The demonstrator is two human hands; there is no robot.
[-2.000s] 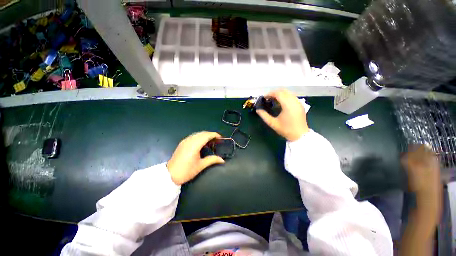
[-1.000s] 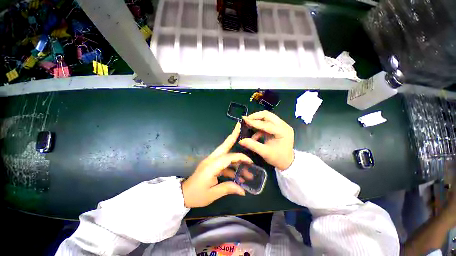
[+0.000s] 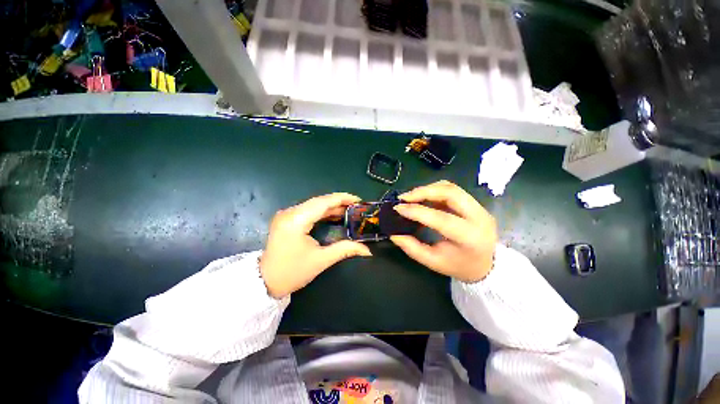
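Observation:
My left hand [image 3: 304, 246] holds a thin rounded-square watch frame [image 3: 350, 223] by its left side over the bench. My right hand [image 3: 451, 229] holds a dark display module [image 3: 392, 219] against the frame's right side. An orange flex cable [image 3: 369, 223] shows inside the frame opening. My fingers partly hide both parts. A loose watch frame [image 3: 384, 168] lies just behind my hands, and a dark module stack [image 3: 436, 151] with orange ends lies behind it to the right.
White paper pieces [image 3: 500, 168], an assembled watch head [image 3: 580, 259] and a white bottle [image 3: 606, 150] stand or lie at right. A metal rail [image 3: 347, 114] runs behind, with the parts tray [image 3: 316, 59] and binder clips [image 3: 99, 82] beyond it.
My left hand has raised and levelled its frame, and my right hand has brought a module to it. The view has shifted. The watch head at far left is no longer seen.

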